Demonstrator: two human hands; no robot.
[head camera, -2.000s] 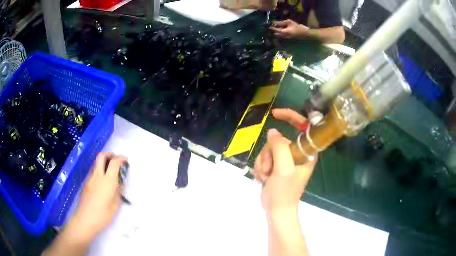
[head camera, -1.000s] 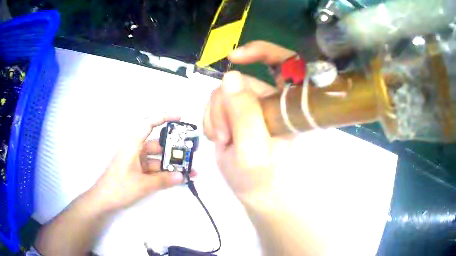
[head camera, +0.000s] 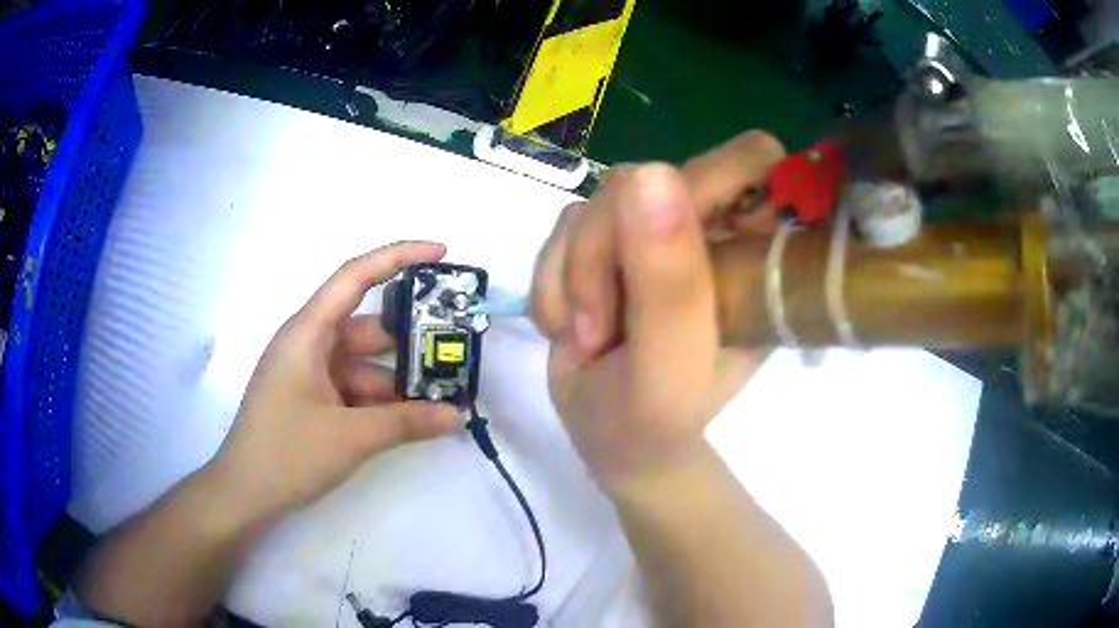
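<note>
My left hand (head camera: 325, 368) holds the open power adapter (head camera: 411, 368) by its sides, its inside facing up. A yellow transformer (head camera: 449, 353) and pale and silver parts show on the board. The black output cable (head camera: 528, 509) runs down from the adapter to a bundle on the white sheet. My right hand (head camera: 638, 282) is closed round the amber-brown glue gun (head camera: 933, 288), which has a red knob (head camera: 805, 180) beside a white round piece. The pale-blue nozzle (head camera: 506, 306) comes out left of my right fist, its tip at the adapter's upper right edge; contact is unclear.
The blue plastic basket (head camera: 76, 233) stands at the left, partly cut off. The white sheet (head camera: 221, 196) lies under my hands. A yellow-black striped strip (head camera: 566, 76) and a white clip-like piece (head camera: 530, 160) are beyond it. Dark green surface shows at the right.
My left hand has gone from beside the basket to the middle of the sheet and holds the open adapter. The glue gun has come down and closer, its nozzle now at the board.
</note>
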